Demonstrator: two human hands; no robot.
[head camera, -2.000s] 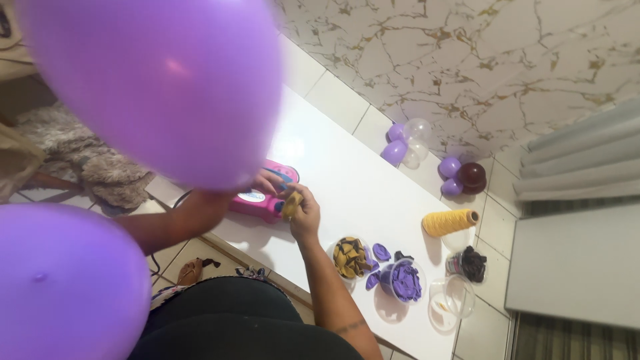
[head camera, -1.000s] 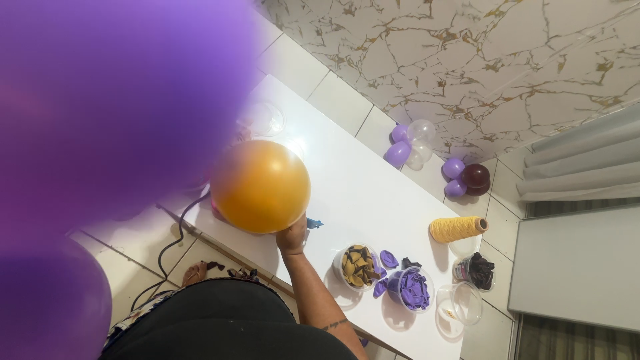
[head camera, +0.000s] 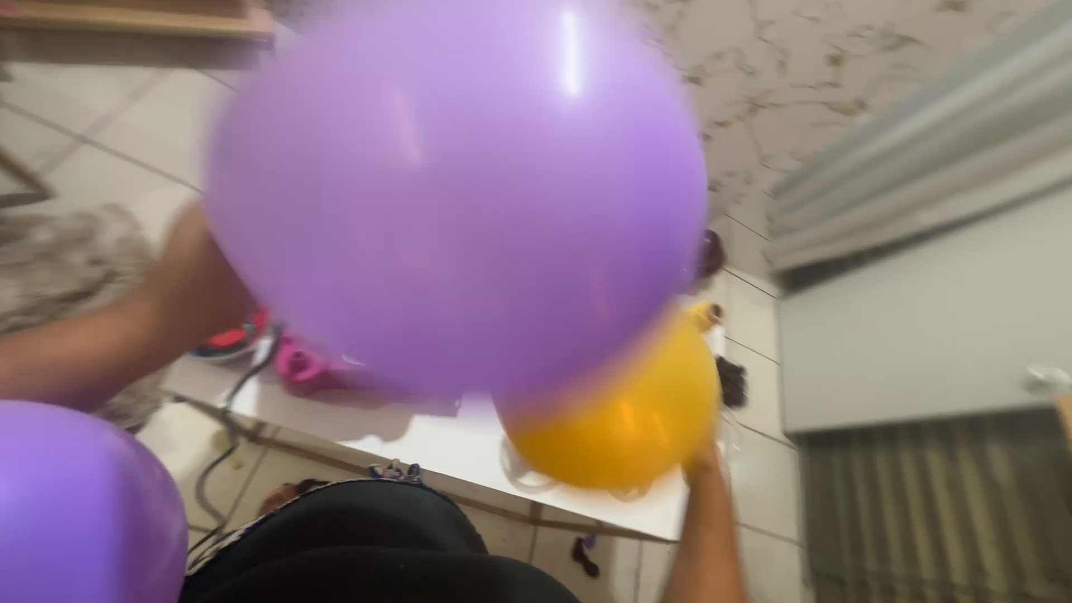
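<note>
A large inflated purple balloon (head camera: 461, 193) fills the upper middle, blurred and close to the camera. Behind its left side reaches my left forearm; the hand itself is hidden, so what it holds cannot be told. At right, my right hand (head camera: 702, 459) is at the lower right side of an inflated yellow balloon (head camera: 620, 419), its fingers mostly hidden behind it. The purple balloon overlaps the yellow one in view. Another purple balloon (head camera: 84, 511) shows at the lower left. A pink balloon inflator (head camera: 306, 364) sits on the white table (head camera: 385, 427), partly covered.
A dark cord (head camera: 219, 469) hangs over the table's near edge. A yellow thread cone (head camera: 705, 315) and a dark container (head camera: 733, 383) stand at the table's far right. A dark balloon (head camera: 712, 254) lies beyond. Grey curtains and a white panel (head camera: 904, 335) are at the right.
My right hand and the yellow balloon have moved to the right. My left forearm has come back into view. The large purple balloon now covers the upper middle. The view has turned.
</note>
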